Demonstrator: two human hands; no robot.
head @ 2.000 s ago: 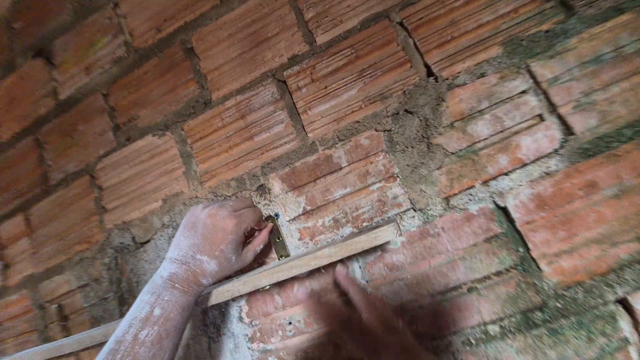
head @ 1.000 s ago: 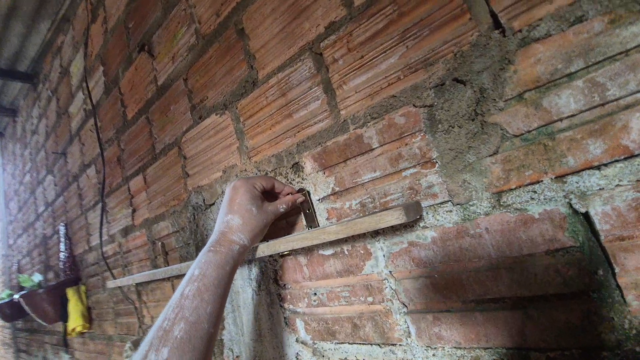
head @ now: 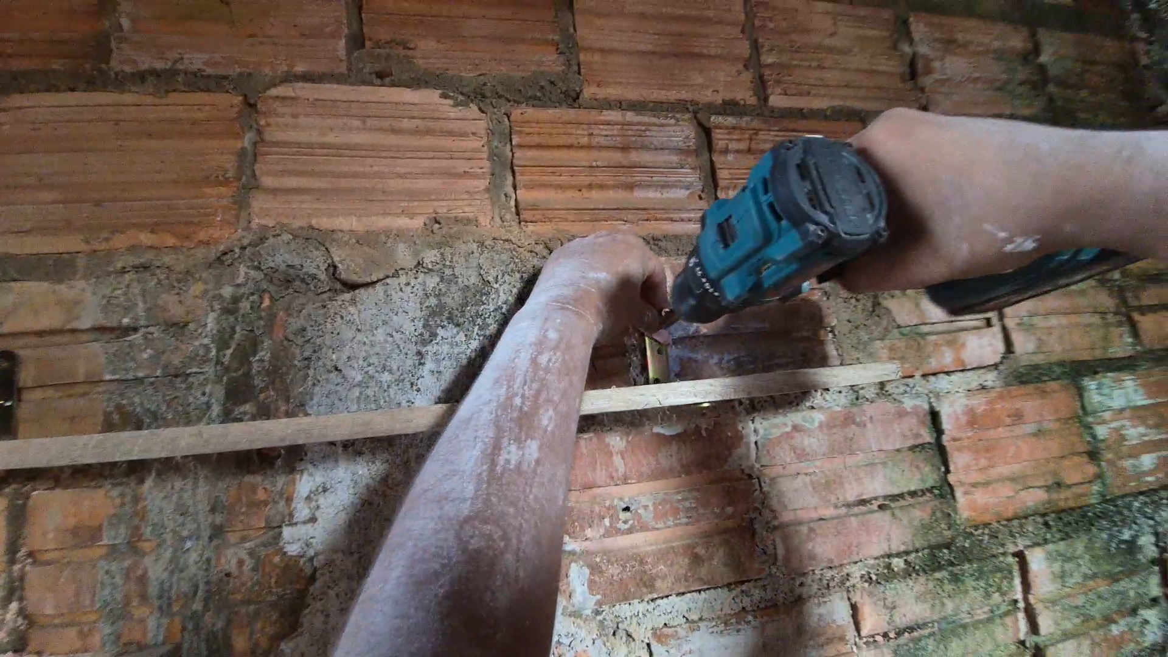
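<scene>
My left hand (head: 607, 278), dusted white, is at the brick wall with its fingers on the top of a small brass-coloured metal bracket (head: 656, 359). The bracket stands upright against the wall at a thin wooden strip (head: 739, 387), which runs across the wall below the hand. My right hand (head: 912, 205) grips a teal and black cordless drill driver (head: 776, 228) from the right. The drill's chuck points down and left, close to my left fingertips and the bracket's upper end. The drill's tip is partly hidden by the fingers.
The wall is of ribbed hollow clay bricks (head: 374, 160) with rough mortar joints. A patch of grey mortar (head: 392, 319) lies left of my left forearm. A dark object (head: 7, 392) shows at the left edge.
My right hand, out of view one second ago, is now in view with the drill, held up to the bracket. My left hand stays at the bracket. The view has turned.
</scene>
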